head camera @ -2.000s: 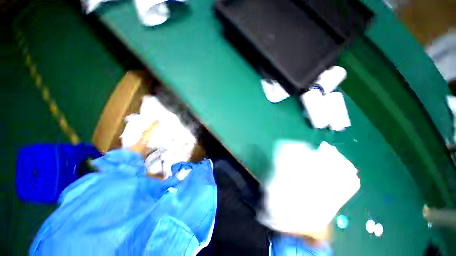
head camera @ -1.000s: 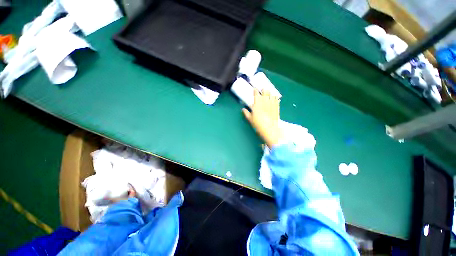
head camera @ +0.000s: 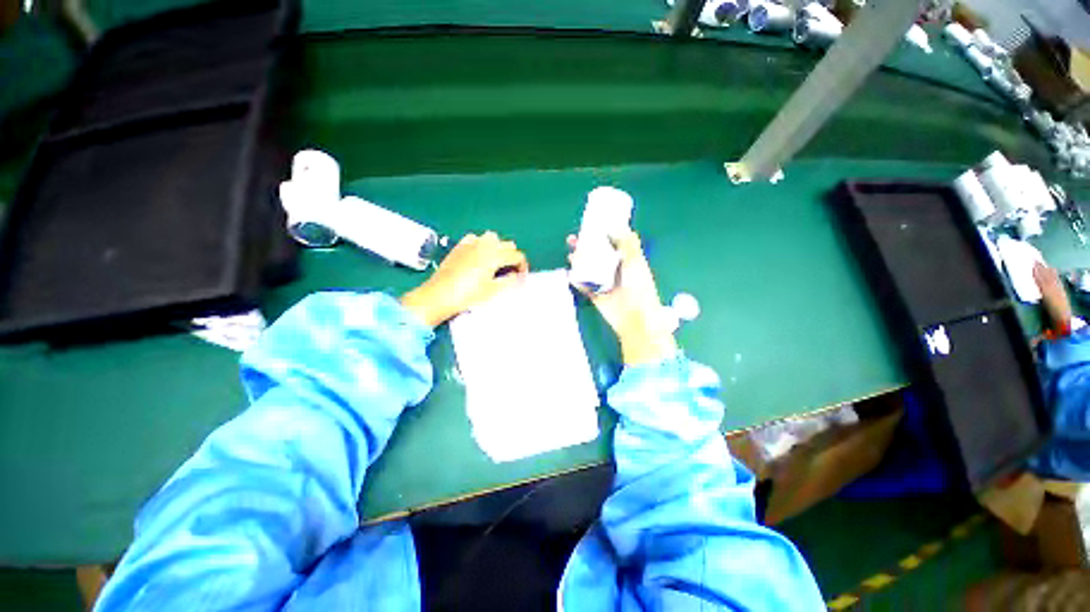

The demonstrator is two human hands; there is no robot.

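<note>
A white cylinder, likely a camera body [head camera: 604,227], stands tilted in my right hand [head camera: 631,297], to the right above the white sheets. A stack of flat white sheets [head camera: 530,371] lies on the green bench in front of me. My left hand [head camera: 472,273] rests at the top left corner of the sheets, fingers bent; whether it holds anything is hidden. Two more white cylinders lie to its left, one lying [head camera: 385,230] and one nearer the tray [head camera: 313,197]. Small white discs [head camera: 684,307] lie right of my right wrist.
A large black tray [head camera: 144,215] is at the left, a divided black tray [head camera: 944,323] at the right. A grey slanted post [head camera: 825,90] stands by the conveyor [head camera: 502,102]. Another person's hand [head camera: 1052,297] and white units are at the far right.
My right hand has left the cylinder group and now holds one cylinder by the sheets. My left hand has come up from the carton onto the bench. The view has swung right.
</note>
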